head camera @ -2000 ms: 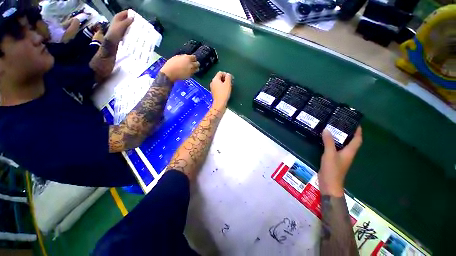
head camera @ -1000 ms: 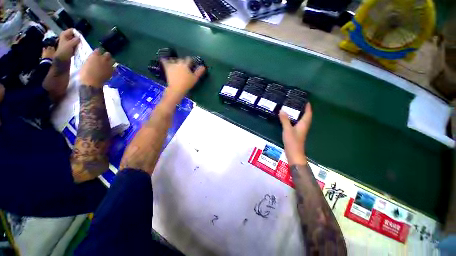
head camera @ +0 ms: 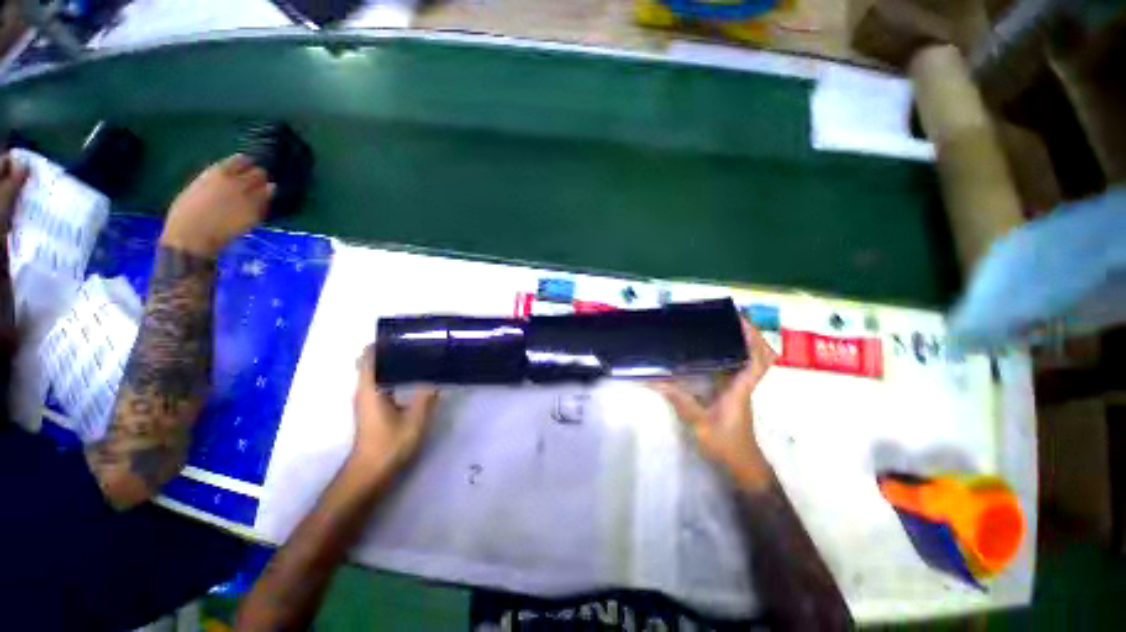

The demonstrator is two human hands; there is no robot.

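A row of black product boxes [head camera: 568,343] is held level above the white packing table [head camera: 333,420]. Its sides look glossy, and no white labels show on the faces in view. My left hand [head camera: 393,414] grips the row's left end. My right hand [head camera: 729,401] grips its right end, with fingers around the end face and thumb at the near edge. The exact number of boxes in the row is hard to tell.
A neighbour's tattooed forearm and hand [head camera: 216,210] reach to black boxes [head camera: 282,161] on the green conveyor belt [head camera: 556,161]. A blue printed sheet [head camera: 266,333] and label sheets [head camera: 93,346] lie left. An orange tape dispenser [head camera: 969,519] lies right, near a pale blue strip [head camera: 1050,272].
The view has turned right. The row of boxes has come off the belt to above the table. My left hand has left the belt's boxes and now holds the row's left end.
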